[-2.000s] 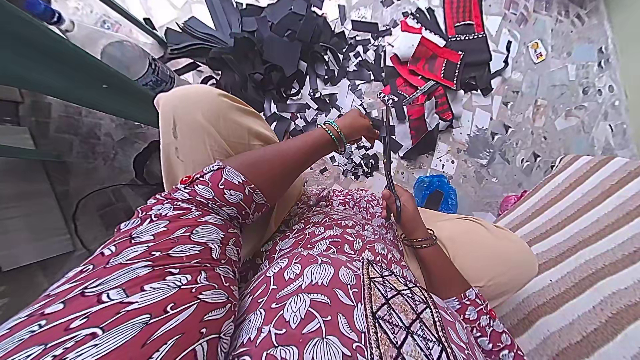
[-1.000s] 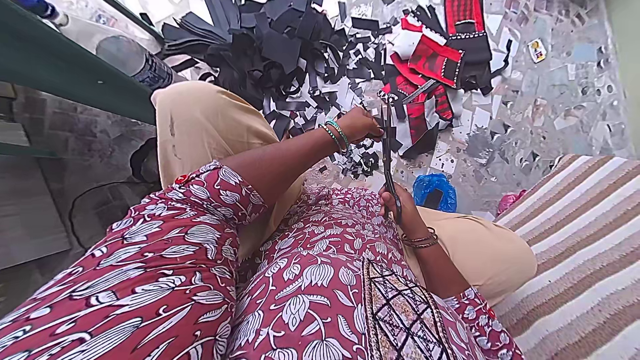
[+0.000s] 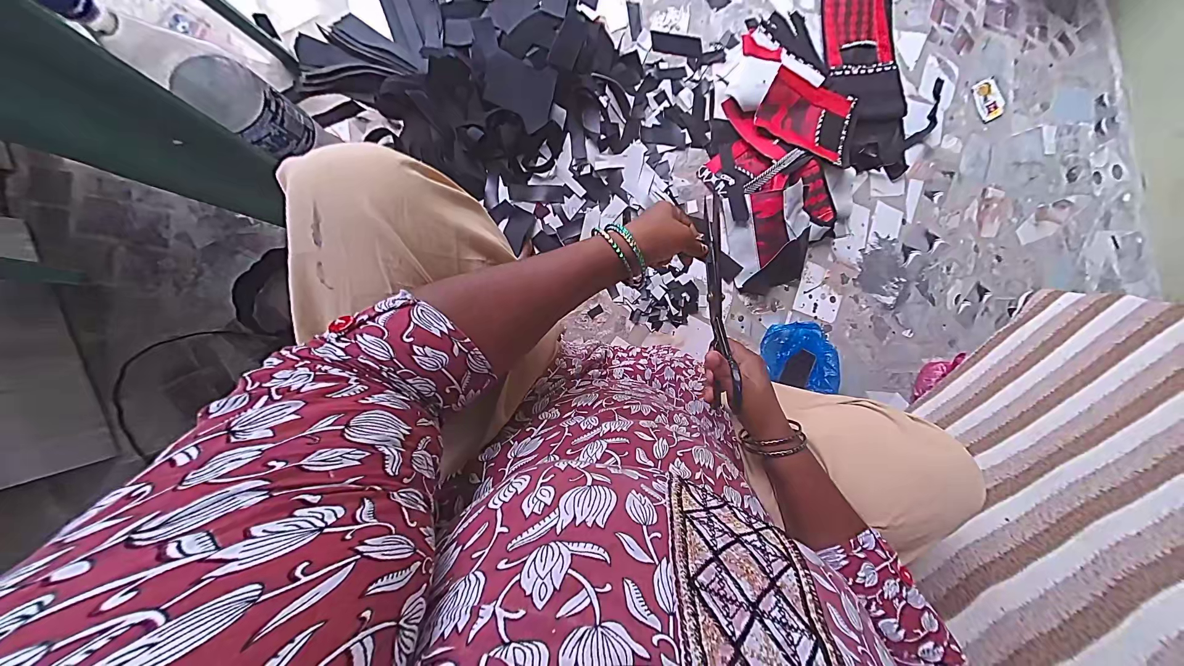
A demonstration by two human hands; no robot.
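My right hand [image 3: 743, 387] is closed around the handles of dark metal scissors [image 3: 715, 277], whose long blades point away from me. Beside the blades, my left hand [image 3: 668, 235] has its fingertips pinched together; what lies between them is too small to make out. Past the scissors lie red and black fabric pieces with beaded trim [image 3: 807, 113]. A heap of black fabric strips [image 3: 518, 83] lies beyond my left hand. Small black cut pieces [image 3: 673, 303] are gathered on the floor just below that hand.
A blue plastic bag [image 3: 803, 356] lies by my right knee. To the right is a striped brown and white cloth [image 3: 1064, 444]. A plastic bottle [image 3: 217, 92] rests by a green frame [image 3: 139, 139] at the left. Black and white scraps are scattered over the patterned floor [image 3: 980, 213].
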